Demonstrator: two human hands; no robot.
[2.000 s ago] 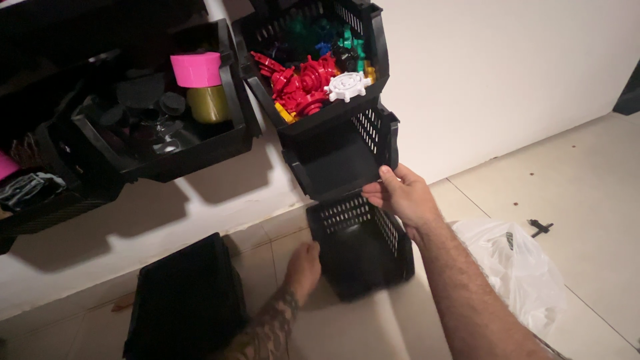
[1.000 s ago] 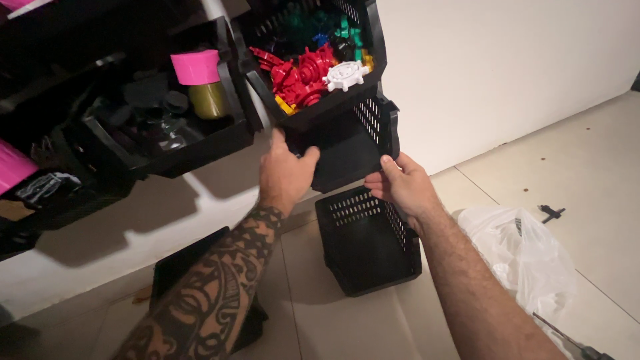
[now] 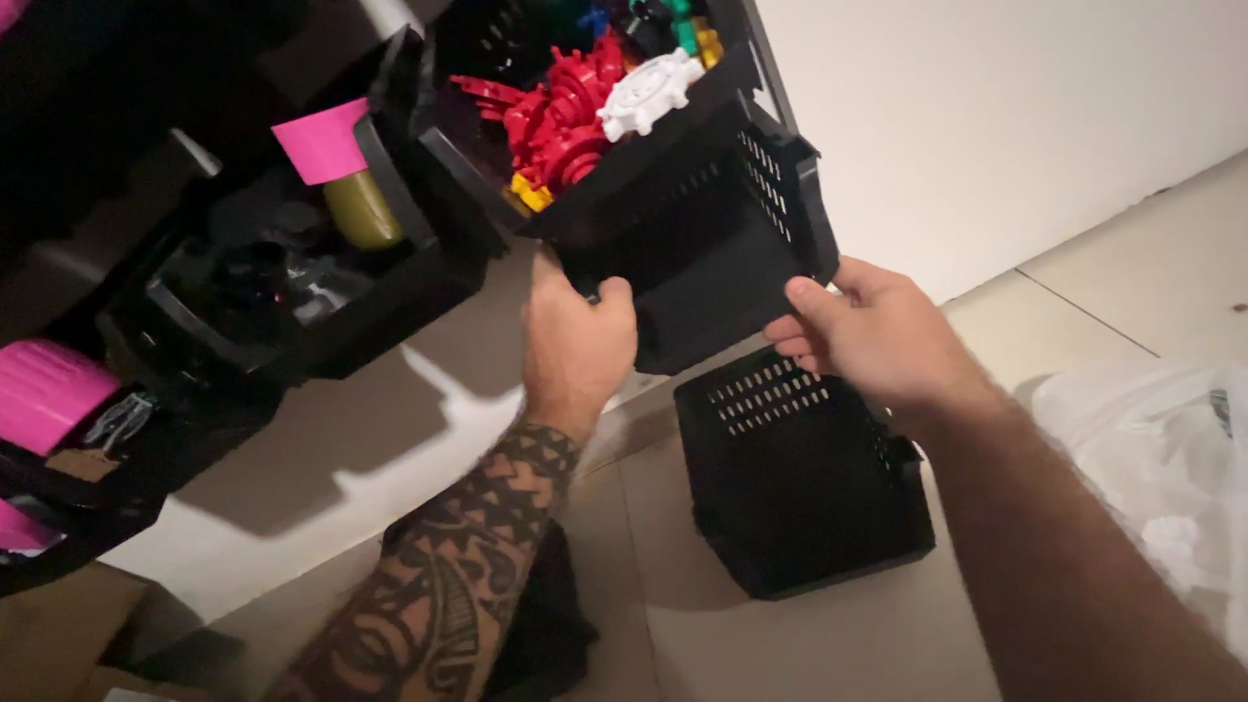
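Note:
An empty black plastic bin (image 3: pixel 721 263) with slotted sides sits directly under a black bin (image 3: pixel 458 166) that holds red, white, yellow and green plastic parts. My left hand (image 3: pixel 582 341) grips the lower bin at its left side, thumb at the front. At its right front corner, my right hand (image 3: pixel 858 317) has the edge between thumb and fingers. Another black slotted bin (image 3: pixel 809 487) stands on the floor below, nearest to my right hand but not held.
Black bins (image 3: pixel 331 341) with pink-capped containers (image 3: pixel 327 141) hang at the left. A white plastic bag (image 3: pixel 1150 468) lies on the floor at right. A dark bin (image 3: pixel 551 614) is partly behind my left forearm, and cardboard (image 3: pixel 68 624) shows lower left.
My left hand has risen from beside the floor bin to the left side of the upper empty bin. My right hand stays at that bin's right corner. The view is now closer.

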